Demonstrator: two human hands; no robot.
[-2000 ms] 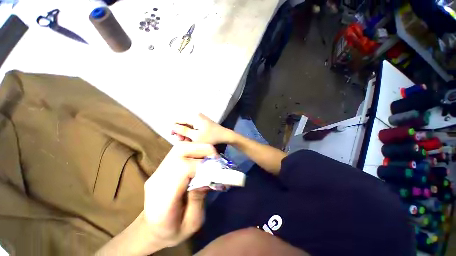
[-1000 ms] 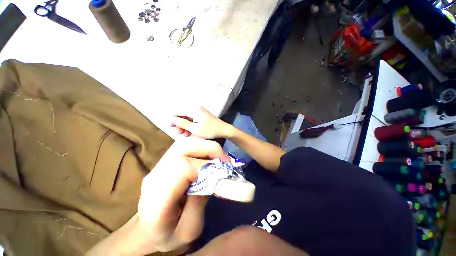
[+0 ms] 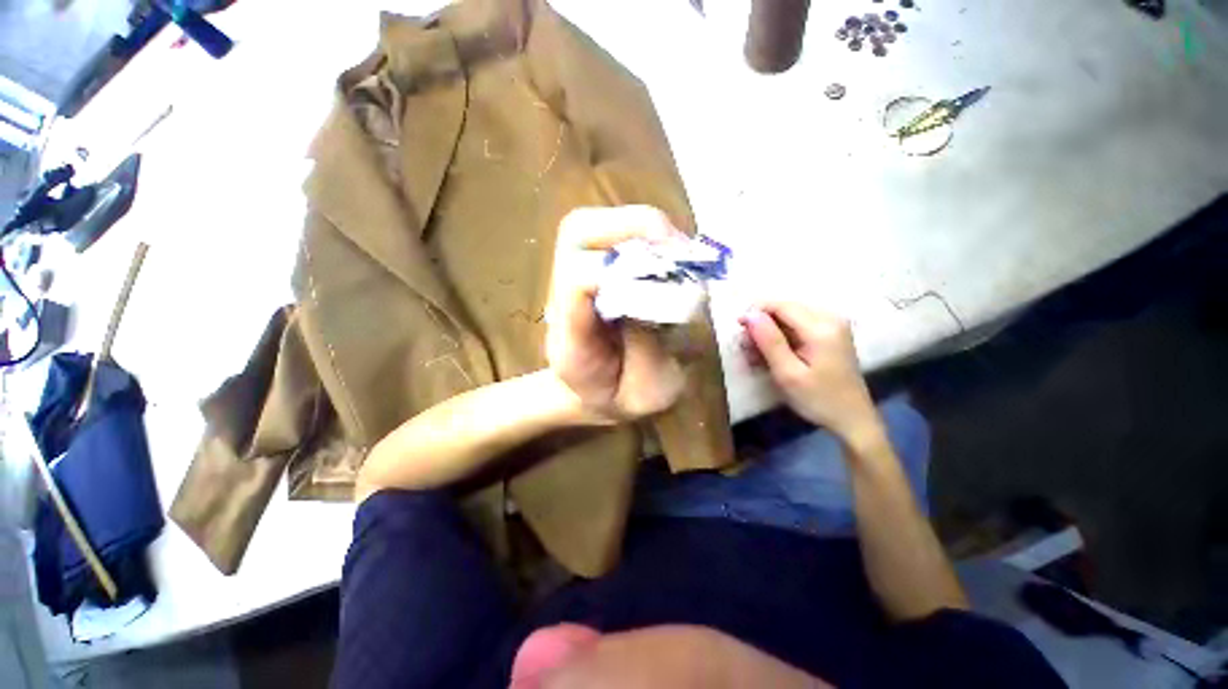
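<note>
My left hand (image 3: 606, 316) is shut on a white and blue crinkly wrapped item (image 3: 657, 280), held up over the brown suit jacket (image 3: 505, 202). A pale end of the item points to the right. The jacket lies on the white table with its lapels and pale basting stitches showing. My right hand (image 3: 805, 361) is just right of the jacket, at the table's front edge, with its fingers curled and fingertips close together. Whether the fingertips hold something thin is too small to tell.
A thread cone (image 3: 777, 34), dark buttons (image 3: 873, 27) and gold-handled snips (image 3: 932, 119) are at the back right. A loose thread (image 3: 929, 303) lies near the right edge. Folded navy cloth (image 3: 101, 471) with tan sticks is at the left. An iron (image 3: 105, 202) is behind it.
The view has turned left, showing the whole jacket; the side thread spools have left the picture. My left hand still holds the wrapped item. My right hand's fingers are more curled.
</note>
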